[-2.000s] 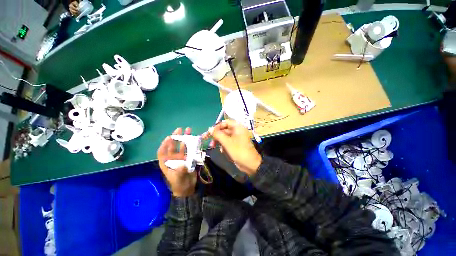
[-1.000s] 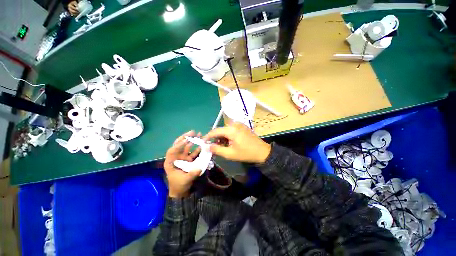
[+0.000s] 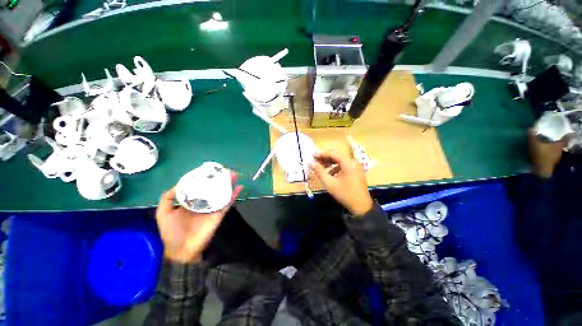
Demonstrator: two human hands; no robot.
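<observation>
My left hand (image 3: pixel 188 229) holds a white rounded housing (image 3: pixel 204 186) above the bench's front edge, its open side with inner parts partly showing. My right hand (image 3: pixel 344 181) is at the right edge of a white round unit with thin antennas (image 3: pixel 295 156), which lies on the tan mat's left edge. Its fingertips are bent close together there; whether they grip anything is unclear. A black lead wire (image 3: pixel 295 127) crosses that unit. Another white unit (image 3: pixel 263 76) sits behind it.
White bracket housings (image 3: pixel 108 130) are piled left. The screw feeder (image 3: pixel 335 79) and black power screwdriver (image 3: pixel 378 73) are at the mat's back. A small bottle (image 3: pixel 361 155) is beyond my right hand. A blue parts bin (image 3: pixel 440 192) is below right. Another person's hand (image 3: pixel 547 156) is far right.
My hands have moved apart, left hand to the left with the rounded housing, right hand to the unit on the mat. The view has shifted right. The screwdriver has swung.
</observation>
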